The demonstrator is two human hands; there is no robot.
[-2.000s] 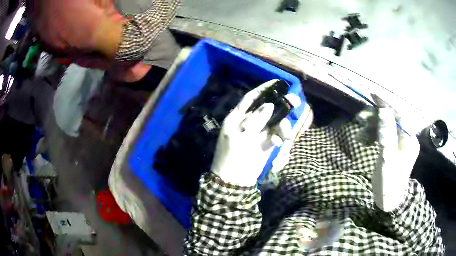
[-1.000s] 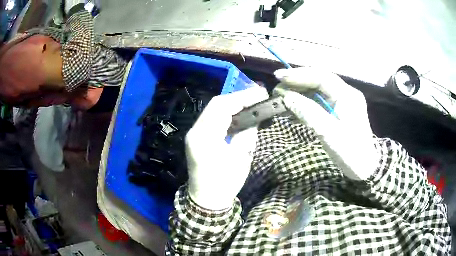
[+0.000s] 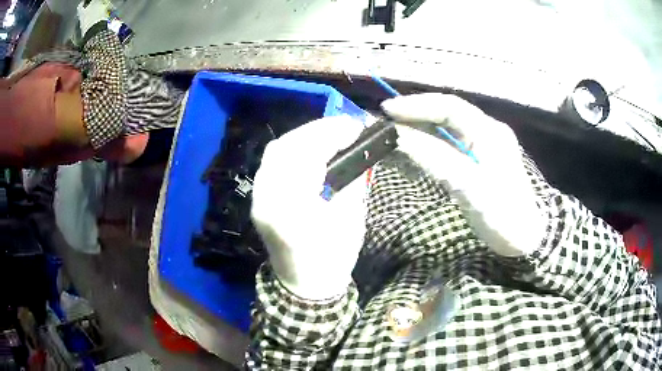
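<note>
My left hand (image 3: 308, 206), in a white glove, holds a black bracket (image 3: 361, 156) over my lap, beside the right wall of the bin. One face with small holes shows. My right hand (image 3: 464, 163), also white-gloved, holds a thin blue stick (image 3: 457, 140) that passes between its fingers; its upper end points towards the table edge. The right fingertips are at the bracket's upper right end; whether a tip touches it is hidden. A blue bin (image 3: 174, 210) on my left holds a heap of black parts (image 3: 236, 174), one with a shiny metal bit.
The pale worktable (image 3: 290, 59) curves across the top. A round white-rimmed pot (image 3: 588, 103) with a thin stick stands near its edge at right. A black bracket (image 3: 379, 13) lies at the top. Another person (image 3: 105, 80) sits at left, a gloved hand on a printed object.
Since two seconds ago my right hand has come in to the bracket, which moved from over the bin to over my lap. In the last second the bracket tilted and shows a darker face.
</note>
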